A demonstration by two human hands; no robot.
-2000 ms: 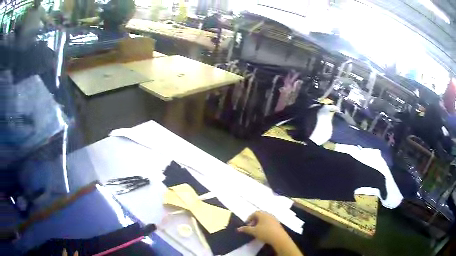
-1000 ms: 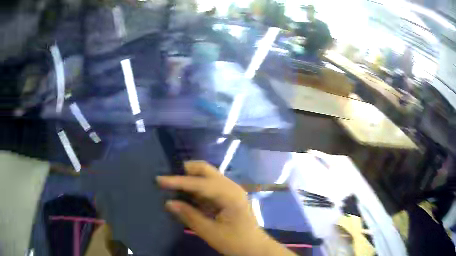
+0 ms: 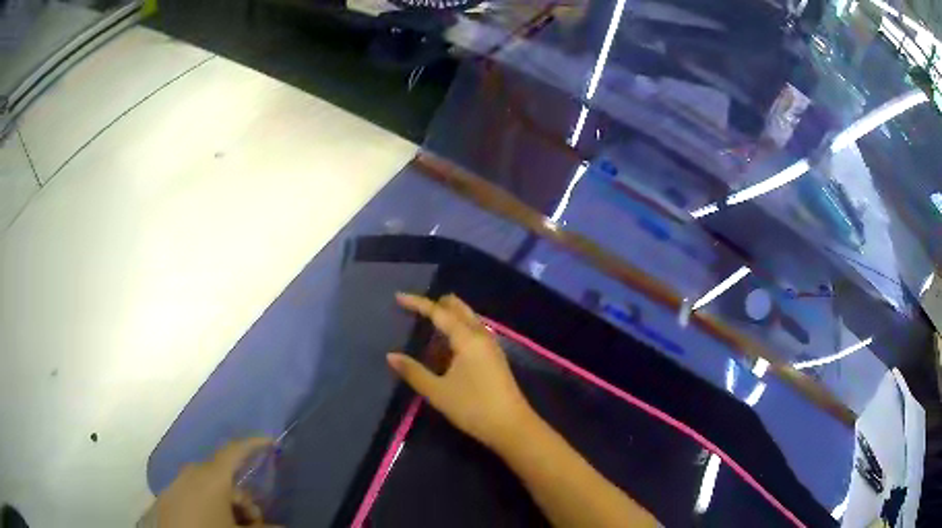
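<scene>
The clear bluish sewing template [image 3: 258, 356] lies on the table, with brown tape along its hinge. A black garment panel [image 3: 661, 371] lies at the template, with bright pink slot edging [image 3: 609, 385] across it. A dull grey-faced piece [image 3: 362, 320] lies left of the pink corner, a short dark band along its top. My right hand [image 3: 470, 382] is over the corner, fingers apart, fingertips at the grey piece's right edge; no held thing shows. My left hand [image 3: 217, 485] is blurred at the grey piece's lower left; whether it grips anything is unclear.
The cream-white worktable [image 3: 196, 227] spreads to the left. The glossy raised lid [image 3: 640, 134] stands beyond the brown tape hinge [image 3: 609, 266], with glare streaks. Black thread snips [image 3: 869, 462] lie on white surface at the far right.
The view has swung left and down from the side table to the template. My right hand, earlier at the dark pieces, then at the grey piece, is now over the pink corner. My left hand shows lower left.
</scene>
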